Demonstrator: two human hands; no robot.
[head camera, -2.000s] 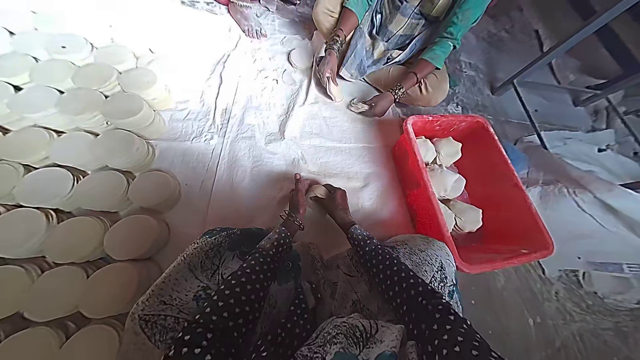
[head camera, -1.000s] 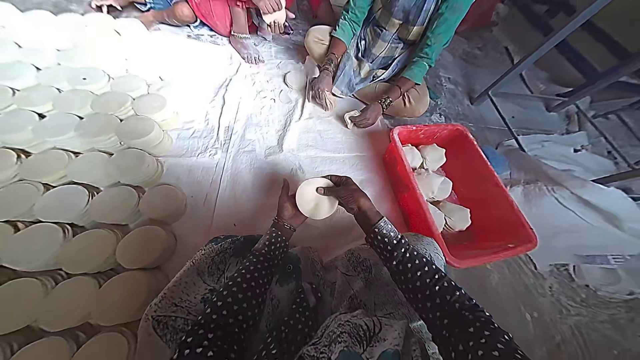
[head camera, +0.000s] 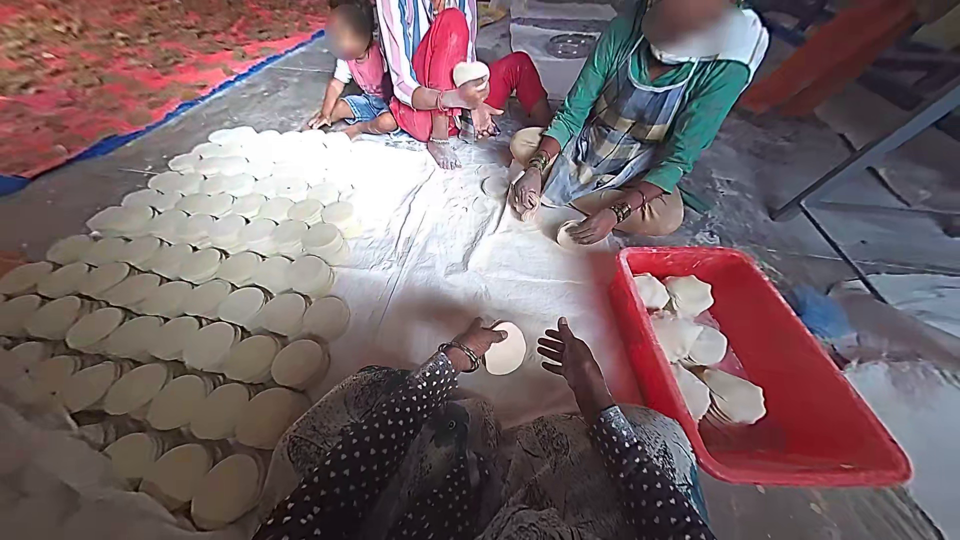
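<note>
My left hand (head camera: 477, 342), with dark bangles at the wrist, grips the left edge of a round, flat dough disc (head camera: 505, 349) above the white cloth (head camera: 442, 289). To the right of the disc, my right hand (head camera: 571, 361) is spread with nothing in it and does not touch the disc. Close by on the right stands a red plastic tub (head camera: 806, 375) holding several stacks of pale dough discs (head camera: 735, 396) along its left side. Rows of overlapping round dough discs (head camera: 214, 345) cover the left part of the cloth.
Opposite me, a person in green sleeves (head camera: 694, 139) sits with both hands at dough pieces on the cloth. Further left, a person in red trousers (head camera: 442, 56) holds up pale discs, beside a small child (head camera: 358, 79). A metal frame leg (head camera: 862, 157) stands beyond the tub.
My right hand has let go of the disc and moved right; a second ago both hands held it. The view has tilted up, showing more of the people opposite.
</note>
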